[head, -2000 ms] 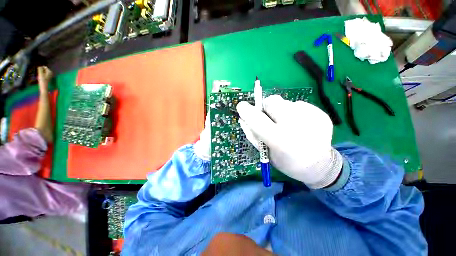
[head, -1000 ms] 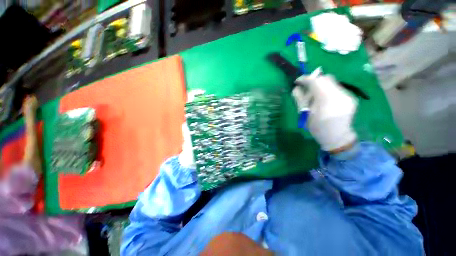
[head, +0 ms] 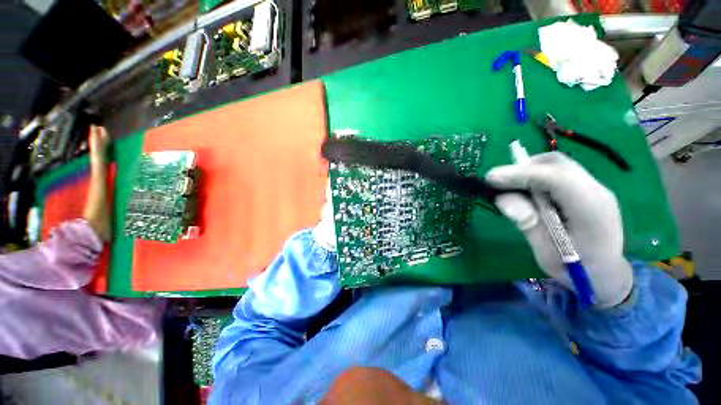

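Note:
A green circuit board (head: 395, 221) is held solder side up over the green mat, in front of my body. My left hand (head: 326, 227), in a white glove, grips the board's left edge and is mostly hidden behind it. My right hand (head: 573, 217), also in a white glove, holds a black brush (head: 411, 162) between thumb and fingers. The brush's wide head reaches across the upper part of the board; whether it touches cannot be told. A white marker with a blue end (head: 563, 241) is also held in my right hand, lying across the palm.
A second marker (head: 519, 91), side cutters (head: 589, 142) and a white wipe (head: 579, 55) lie on the green mat (head: 419, 79). Another board (head: 162, 196) lies on the orange sheet (head: 245, 182). Boards in carriers (head: 247, 39) stand behind. A coworker's arm (head: 97, 190) is at left.
My right hand has moved right off the board and picked up the black brush from the mat, keeping the marker. The brush now extends over the board, which my left hand still holds.

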